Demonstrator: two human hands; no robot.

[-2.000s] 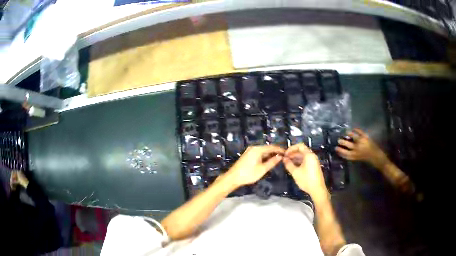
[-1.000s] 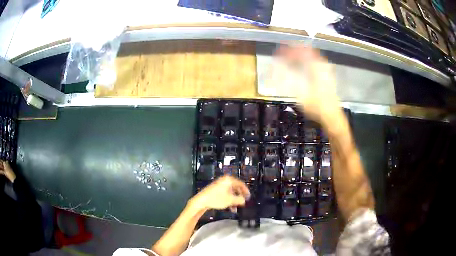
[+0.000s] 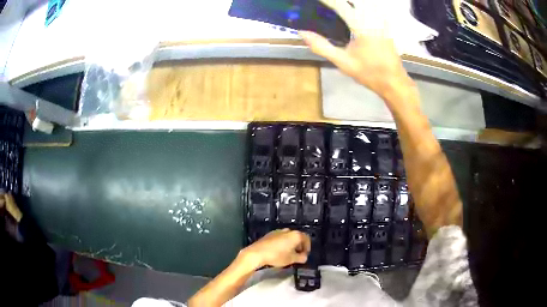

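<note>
My left hand [image 3: 286,247] is at the near edge of the tray, fingers curled round a black phone housing [image 3: 307,279]. The housing's end with two pale squares shows below the hand, against my white clothing; the rest is hidden. My right hand [image 3: 366,51] reaches to the white shelf, thumb and fingers spread over the right end of a smartphone [image 3: 264,12] with a blue lit screen. Some right fingertips are cut off by the top edge. The glossy black tray [image 3: 306,175] has rows of pockets with housings. Small pale parts [image 3: 190,216] lie left of it.
A clear plastic bag [image 3: 114,90] hangs at the shelf's left edge. A tray with tan square parts [image 3: 477,21] is on the shelf at upper right. Another person's hand [image 3: 9,207] and a red stool [image 3: 90,273] are at left. A dark tray [image 3: 11,156] stands far left.
My hands were together over the tray; my right hand has moved up to the smartphone, my left stays low. The other person's hand and crumpled plastic over the tray's right side are gone.
</note>
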